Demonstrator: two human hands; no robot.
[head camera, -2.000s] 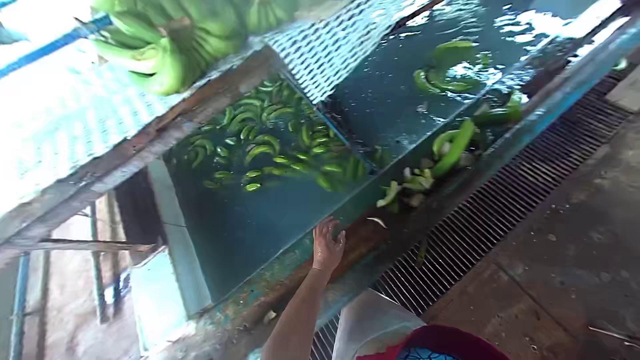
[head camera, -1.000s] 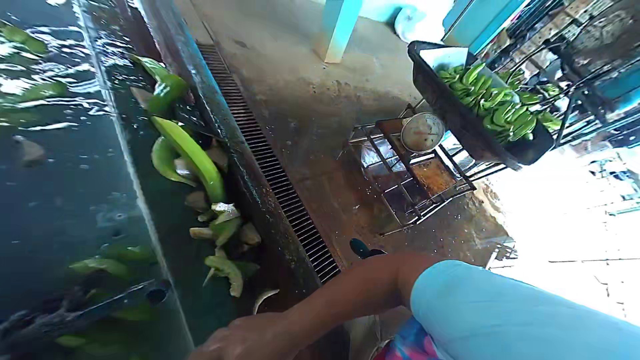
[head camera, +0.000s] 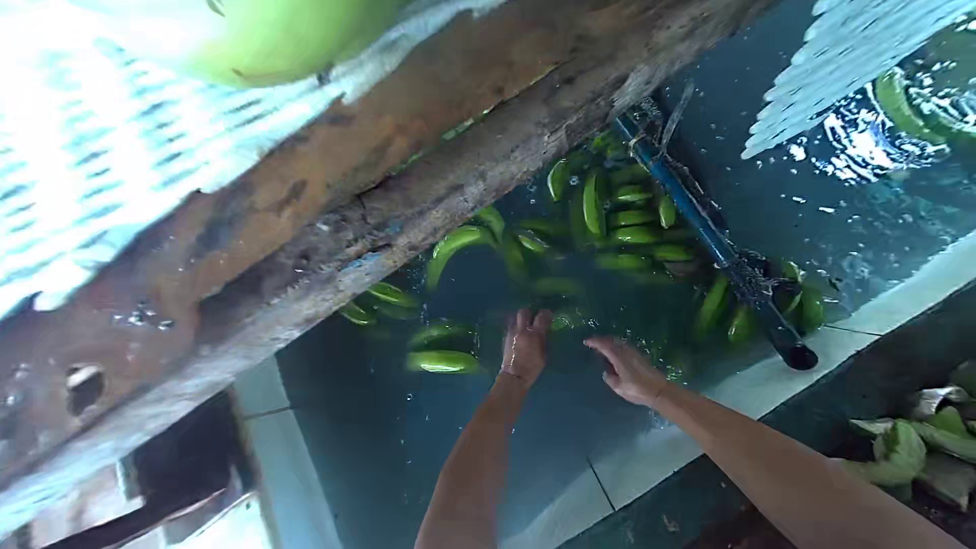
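My left hand is at the water's surface in the tank, fingers apart, partly wet, with no fruit in its grasp. To its right my right hand hovers over the water, fingers spread and holding nothing. Green bananas float just left of my left hand. A curved green banana lies beyond it, and a cluster of green bananas floats farther back. Some fruit near my hands is underwater and blurred.
A worn beam crosses above the tank, beside a white woven surface bearing green fruit. A blue pipe spans the water at right. The tiled tank edge runs past my right forearm; peel scraps lie outside it.
The view has swung back from the floor and scale to the tank, closer than before. Both hands now show over the water, where earlier frames show only one.
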